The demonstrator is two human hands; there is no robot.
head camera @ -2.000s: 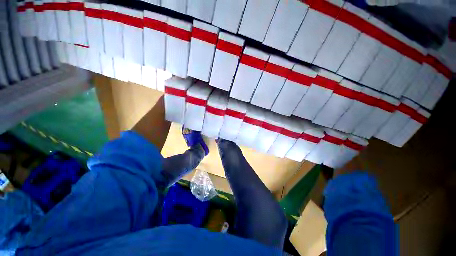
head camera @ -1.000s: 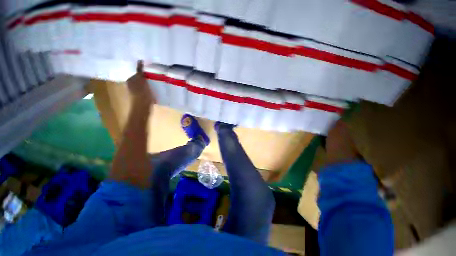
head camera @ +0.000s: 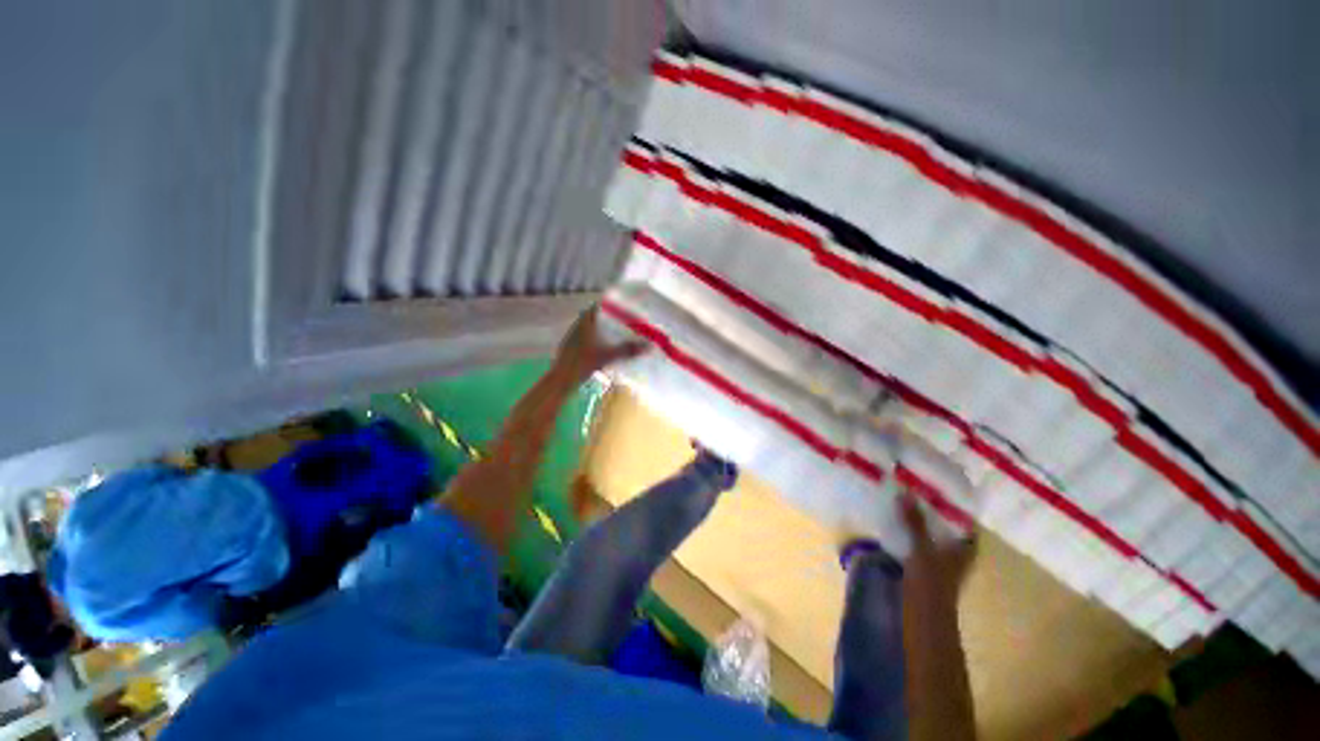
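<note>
A row of cartons (head camera: 753, 420), white with one red line along it, is pressed between my two hands. My left hand (head camera: 591, 355) is at the row's left end. My right hand (head camera: 934, 547) is at its right end, near my knee. Right behind the row stands the tiered carton stack (head camera: 927, 261), white with several long red stripes. The picture is blurred, so I cannot tell whether the row touches the stack or what it rests on.
Brown cardboard sheet (head camera: 1013, 637) lies under and in front of the cartons. A louvred vent (head camera: 478, 188) is in the wall at upper left. A person in a blue cap (head camera: 174, 550) is at lower left. Clear plastic (head camera: 738, 663) lies between my legs. Yellow-black tape crosses the green floor (head camera: 500, 388).
The view has turned left, showing more wall and a person. My hands, at the ends of the front row a second ago, now hold a row at the stack's left part.
</note>
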